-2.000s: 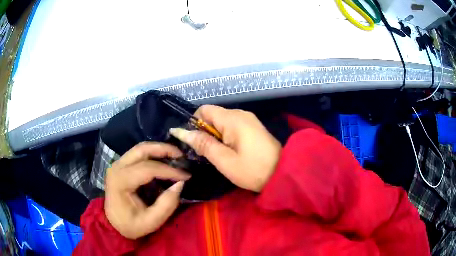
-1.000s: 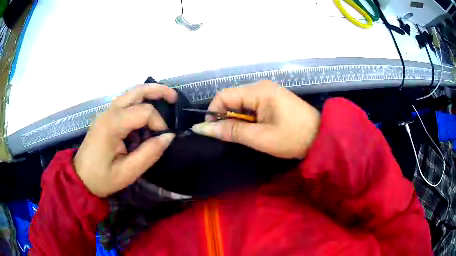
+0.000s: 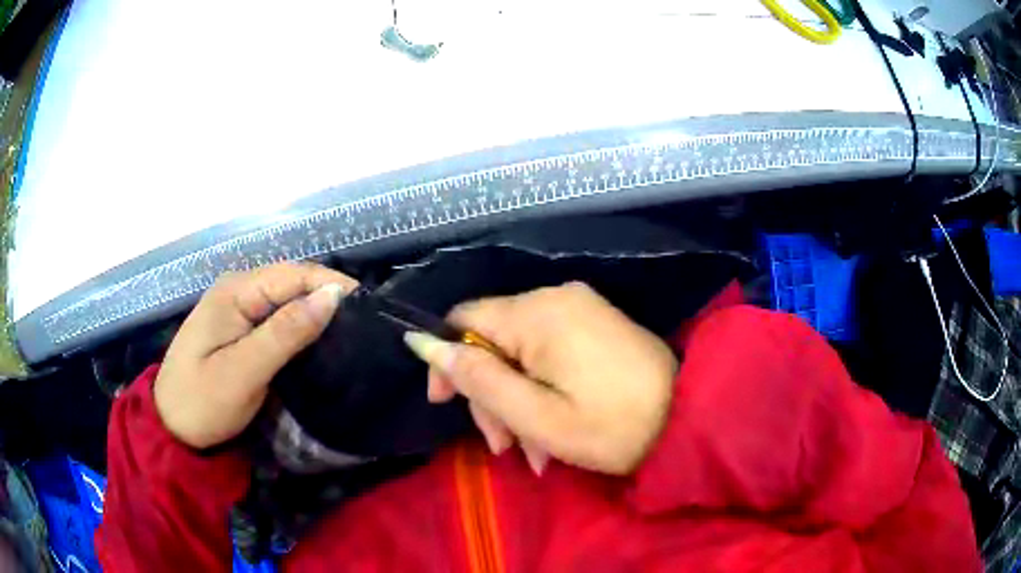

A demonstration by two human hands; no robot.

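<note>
Black fabric point(image 3: 370, 381) lies over the wearer's lap, below the table edge, with a pale ragged line along its upper edge. My left hand point(image 3: 241, 353) pinches its upper left corner between thumb and fingers. My right hand point(image 3: 560, 375) holds thread snips point(image 3: 484, 345) with an orange-gold body; their dark blades point up and left toward the pinched corner. Whether the blades touch the fabric I cannot tell. A bit of plaid fabric point(image 3: 308, 445) shows under the black fabric at lower left.
A white table point(image 3: 280, 101) has a ruler tape point(image 3: 537, 179) along its front edge. Yellow scissor handles point(image 3: 808, 20) lie at the back right. Black cables and a white cord point(image 3: 952, 336) hang at right. A blue crate point(image 3: 808, 285) and plaid cloth are below.
My left hand has moved down and now pinches the fabric's corner. My right hand has moved slightly down and left with the snips, now tilted. The black fabric is spread wider to the right.
</note>
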